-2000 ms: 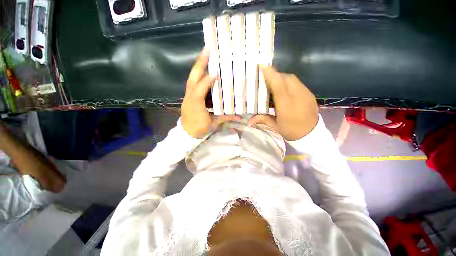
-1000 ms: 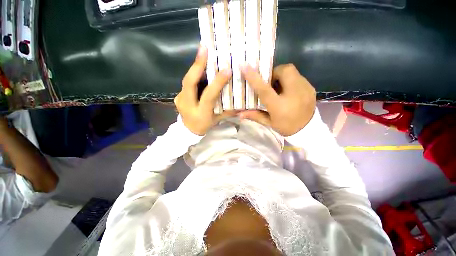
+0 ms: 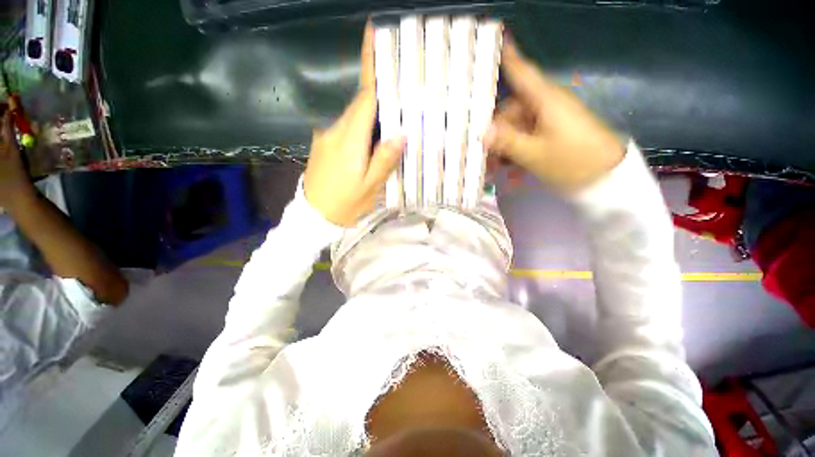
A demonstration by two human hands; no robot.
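Several white phones (image 3: 435, 107) stand side by side in a row, narrow edges towards me, in front of my body at the bench's front edge. My left hand (image 3: 350, 161) grips the row from the left, thumb over the nearest edges and a finger along the left side. My right hand (image 3: 552, 129), slightly blurred, is at the row's right side, its fingers and thumb at the outermost phone. The faces of the phones are hidden.
Dark green bench mat (image 3: 241, 89) with a clear tray's edge (image 3: 286, 20) at the back. Two white phones (image 3: 70, 40) lie at far left. Another person's arm (image 3: 63, 236) is at left. Blue stool (image 3: 201, 210) and red stool (image 3: 706, 205) stand below.
My right hand has shifted from the front of the row out to its right side, its arm swung rightward. The left thumb stays on the row. The tray's phones have left the top of view.
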